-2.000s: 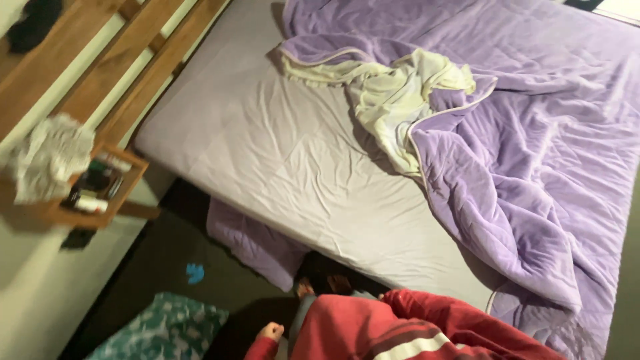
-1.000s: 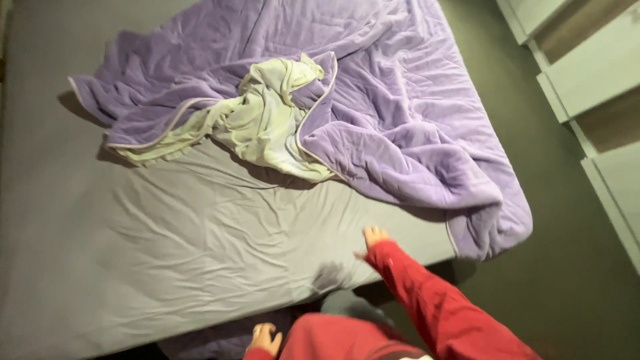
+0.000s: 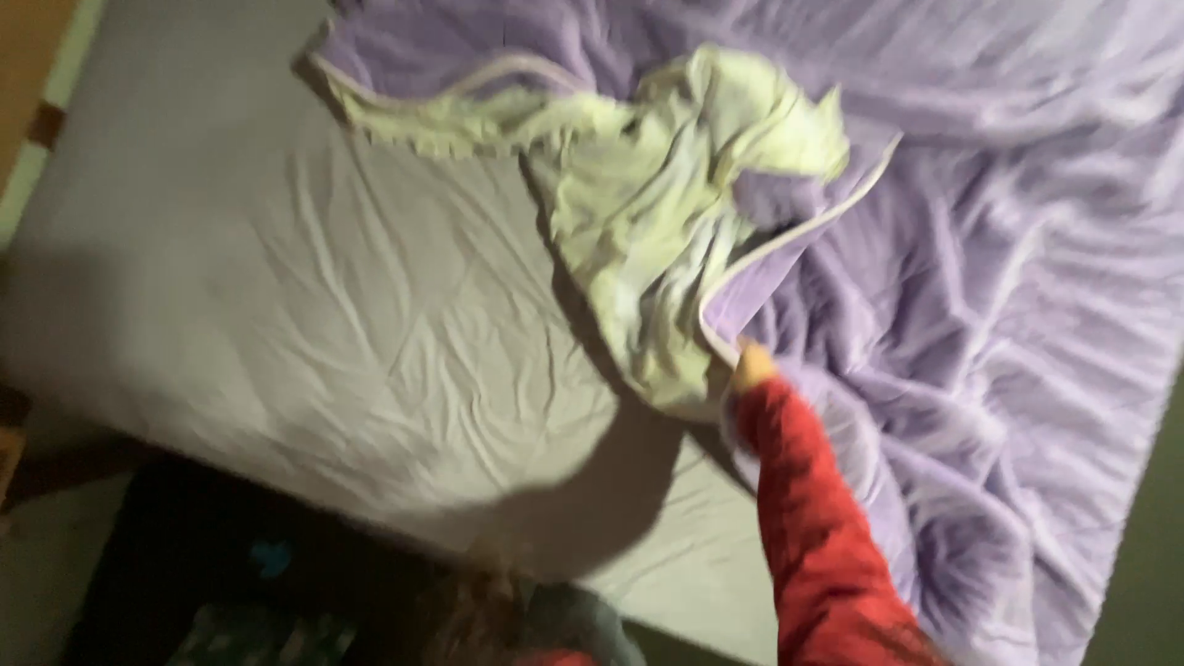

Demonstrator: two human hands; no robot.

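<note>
My right hand (image 3: 757, 364), at the end of a red sleeve, grips the light-piped edge of a purple blanket (image 3: 980, 305) right of the view's middle. A pale yellow-green cloth (image 3: 638, 213) lies crumpled beside that edge, with one arm of it stretching left along the blanket's border. Under both is a mattress with a wrinkled grey fitted sheet (image 3: 388, 305). A dim, blurred shape shows at the bed's near edge; whether it is my left hand or a foot cannot be told.
The mattress's near edge crosses the lower view, with my grey-clad knee (image 3: 583, 624) close to it. On the dark floor at lower left are a small blue item (image 3: 270, 558) and a green patterned cloth (image 3: 264, 636). Wooden furniture parts show at the left edge.
My right hand, apart from the blanket one second ago, has reached forward and taken hold of its piped edge. The view has shifted and come nearer the bed.
</note>
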